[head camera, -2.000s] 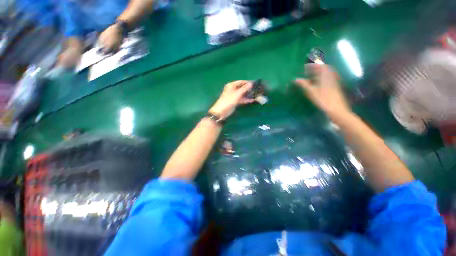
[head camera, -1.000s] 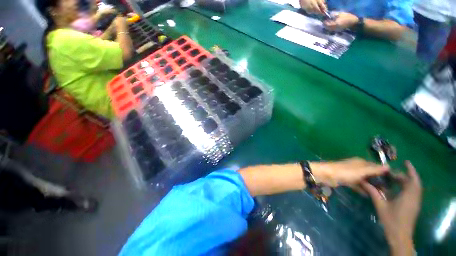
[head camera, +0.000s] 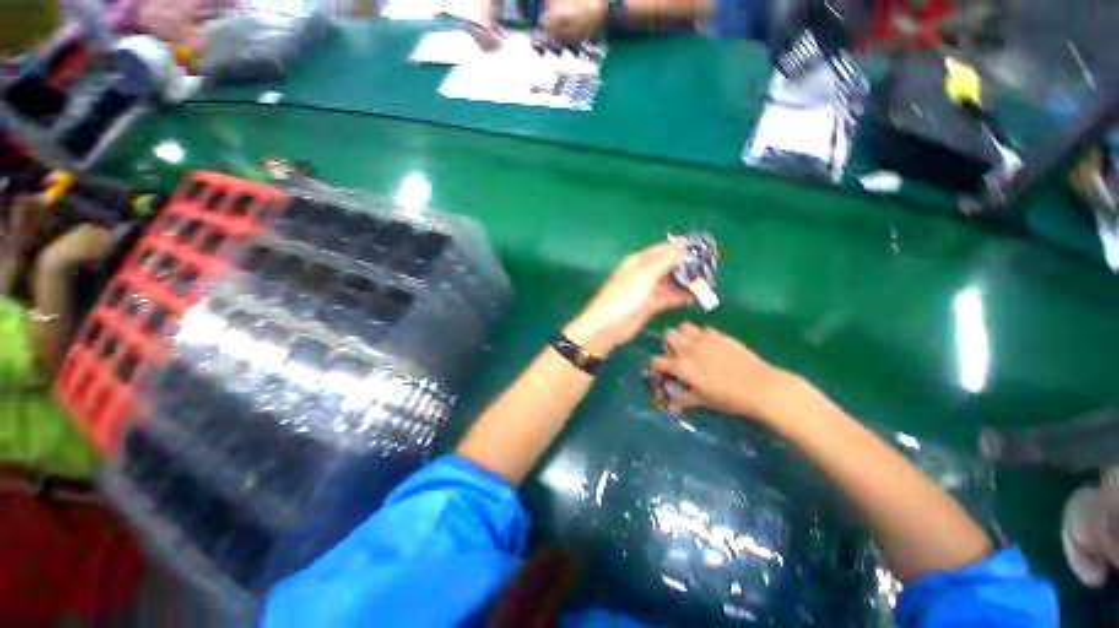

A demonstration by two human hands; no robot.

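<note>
My left hand (head camera: pixel 638 292) is at the middle of the view, over the green bench. Its fingertips are at a small dark and silver sub-assembly (head camera: pixel 697 260) with a white tab hanging from it. My right hand (head camera: pixel 712 368) is just below and to the right, its fingers closed on a small dark part (head camera: pixel 666 388) that is mostly hidden and blurred. The hands are apart. A clear blister tray (head camera: pixel 749 491) lies below my hands, with bright glare on it.
Stacked blister trays (head camera: pixel 295 356) with dark parts stand at left, beside a red-orange tray (head camera: pixel 111 356). White sheets (head camera: pixel 522 76) and another person's hands are across the bench. A bagged bundle (head camera: pixel 804 117) lies at the upper right. A pale fan edge (head camera: pixel 1090 534) shows at far right.
The view has swung right from the left stack. My hands were close together; now they are apart, the left at the sub-assembly that lay just beyond them, the right lower with a dark part.
</note>
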